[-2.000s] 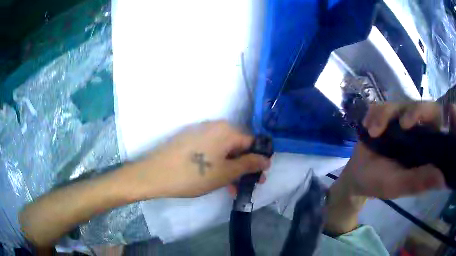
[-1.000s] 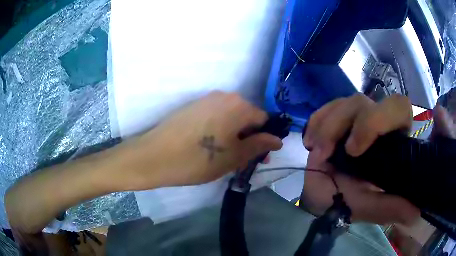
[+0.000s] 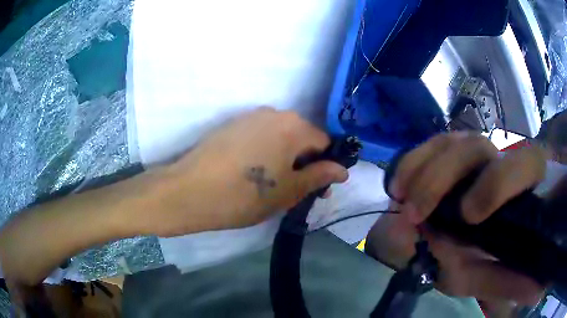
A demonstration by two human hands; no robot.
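Observation:
My left hand [image 3: 248, 171] pinches one end [image 3: 341, 152] of the black curved headband [image 3: 289, 267] over the edge of the white foam sheet. My right hand [image 3: 460, 186] is wrapped around the thick black electric screwdriver [image 3: 497, 230]; its bit is hidden. The headband's other end [image 3: 424, 267] hangs just below my right hand. A thin dark wire [image 3: 354, 216] runs from the band towards my right hand. The screwdriver is apart from the pinched end.
The blue parts bin [image 3: 398, 112] lies beyond my hands, with thin wires in it. A pale housing with a silvery screw feeder [image 3: 475, 102] stands at the right. The white foam sheet [image 3: 230, 56] is in the middle, with crinkled plastic film [image 3: 37, 112] at the left.
Since two seconds ago, my right hand has brought the screwdriver down from the screw feeder to beside the headband. In the last second, it has drawn slightly right, away from the pinched end.

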